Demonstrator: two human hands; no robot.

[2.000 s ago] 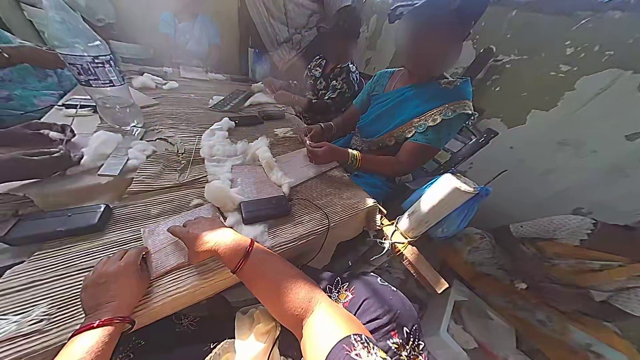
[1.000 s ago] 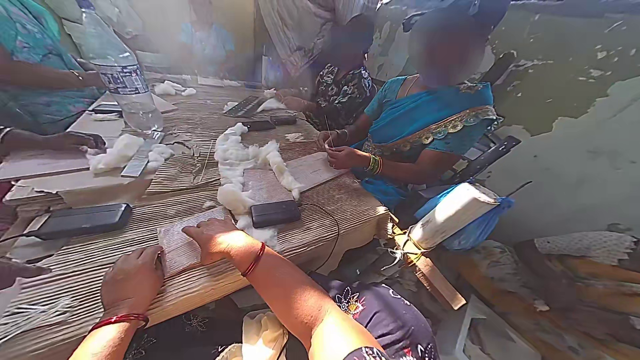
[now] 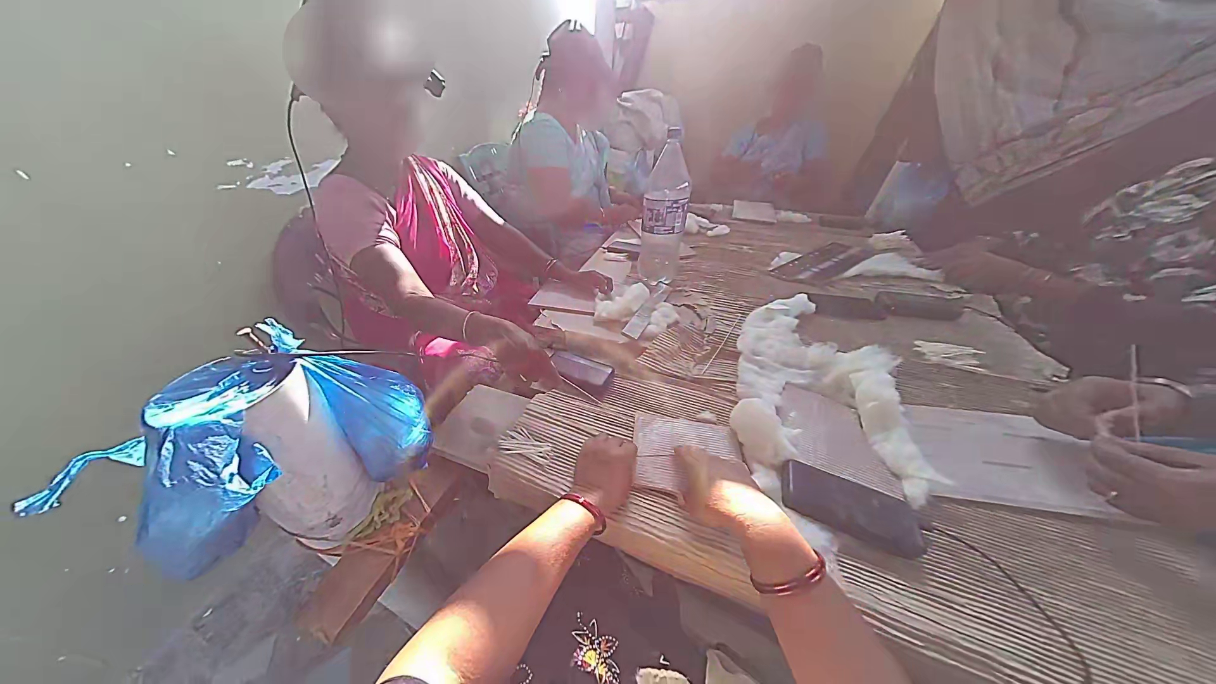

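A small pale ribbed board (image 3: 686, 448) lies near the table's front edge, between my hands. My left hand (image 3: 605, 472) rests at the board's left edge with its fingers curled; whether it grips the board is not clear. My right hand (image 3: 714, 486) presses on the board's right part with its fingers bent down, and its fingertips are partly hidden. A strand of white cotton wool (image 3: 760, 432) lies just right of the board, beside a dark power bank (image 3: 852, 506) with a cable. Thin white cotton wicks (image 3: 525, 445) lie left of my left hand.
A person in pink (image 3: 427, 247) sits at the left, one hand near another dark device (image 3: 582, 372). A plastic bottle (image 3: 664, 209) stands farther back on the corrugated table top (image 3: 988, 589). A blue plastic bag (image 3: 361, 408) hangs at the left. Another person's hands (image 3: 1140, 437) are at the right.
The view has swung strongly to the left, bringing the person in pink and the blue bag at the left into sight. My hands stay at the small board.
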